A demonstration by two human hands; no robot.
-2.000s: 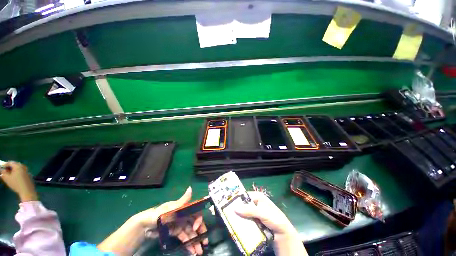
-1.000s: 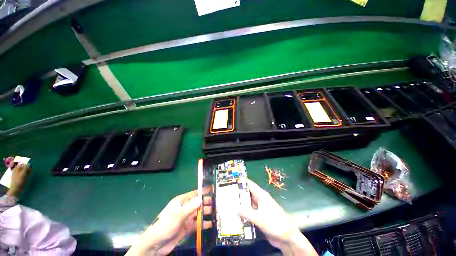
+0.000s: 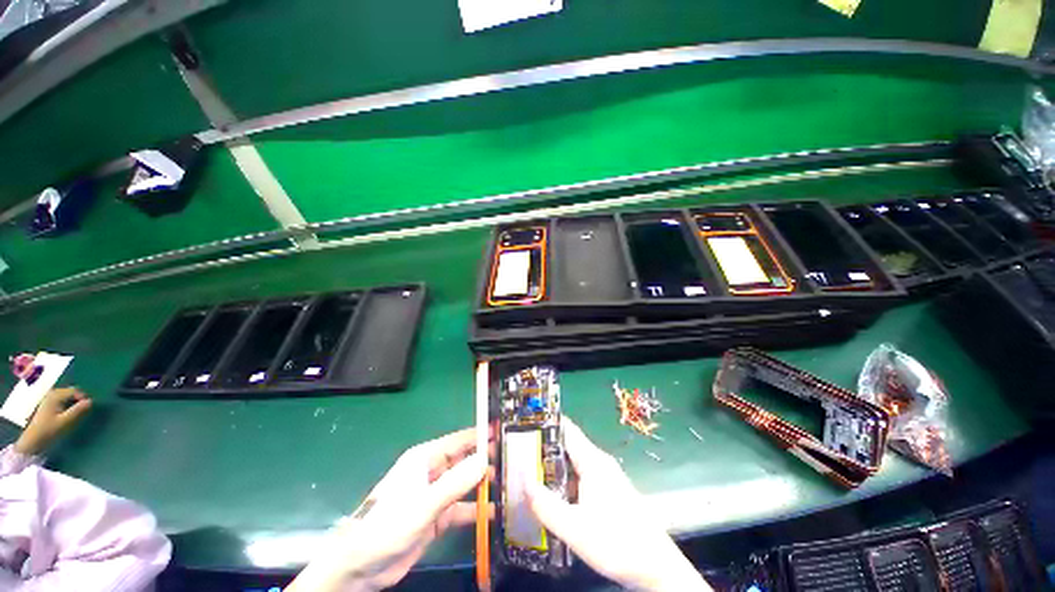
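A middle frame (image 3: pixel 484 509) with an orange edge stands almost edge-on in my left hand (image 3: pixel 411 503), whose fingers are around its left side. My right hand (image 3: pixel 602 515) holds the phone screen assembly with mainboard (image 3: pixel 532 399), board side up, its thumb over the pale centre panel. The mainboard with blue and gold parts is at the far end. The frame and the assembly are side by side at the bench's front; whether they are joined cannot be told. Parts of both are hidden by my fingers.
Stacked foam trays (image 3: pixel 590 260) with screen units and two orange-rimmed phones lie ahead. Another tray (image 3: pixel 382 347) is left. Orange-white strips (image 3: pixel 634 411), spare frames (image 3: pixel 798 416) and a plastic bag (image 3: pixel 908 405) lie right. Ribbed black trays (image 3: pixel 902 555) are at lower right. A person's hand (image 3: pixel 52 419) is far left.
The frame was tilted with its opening facing me and is now edge-on against the assembly's left side. The assembly has turned from slanted to nearly straight. The other person's hand has shifted slightly.
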